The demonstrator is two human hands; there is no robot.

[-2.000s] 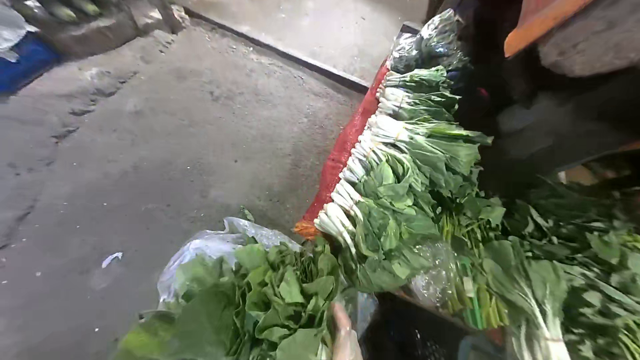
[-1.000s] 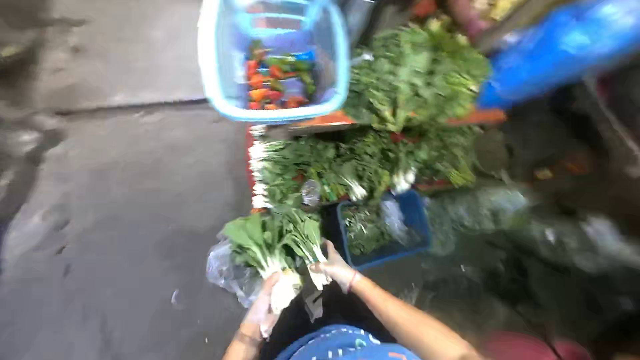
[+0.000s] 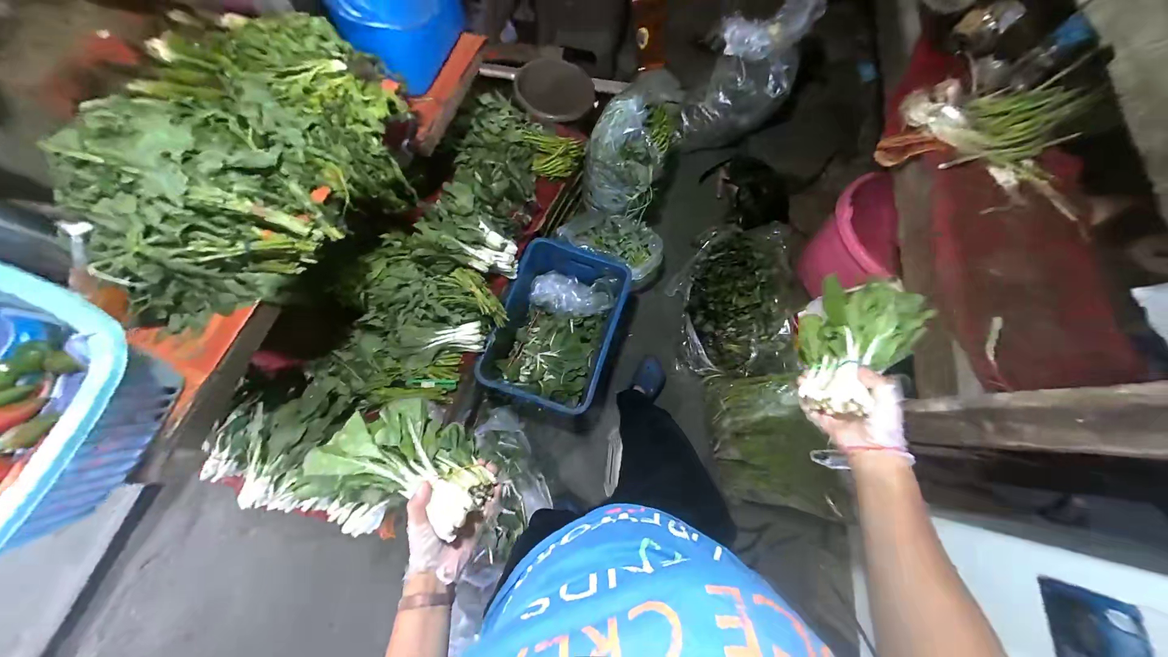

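Note:
In my left hand (image 3: 438,538), which wears a clear plastic glove, is a bunch of white-stemmed leafy greens (image 3: 415,456), stem ends toward me. My right hand (image 3: 867,415), also gloved, grips a second bunch (image 3: 849,338) near the wooden ledge, its leaves pointing away. Beyond my left hand, rows of bundled greens (image 3: 401,319) lie with white stems lined up along the edge. Between the hands and farther off stands a blue plastic crate (image 3: 623,319) holding loose leaves and a clear bag.
A light-blue basket of peppers (image 3: 100,365) is at left, below heaped leafy greens (image 3: 219,173). Bagged greens (image 3: 739,292) and a pink bucket (image 3: 853,237) stand right of my legs. A wooden ledge (image 3: 1040,420) borders red cloth (image 3: 1040,274) with spring onions (image 3: 1013,128).
My hands have moved apart; one second ago they were close together over bunches of greens. The right hand's bunch is now far to the right. The view has swung widely rightward.

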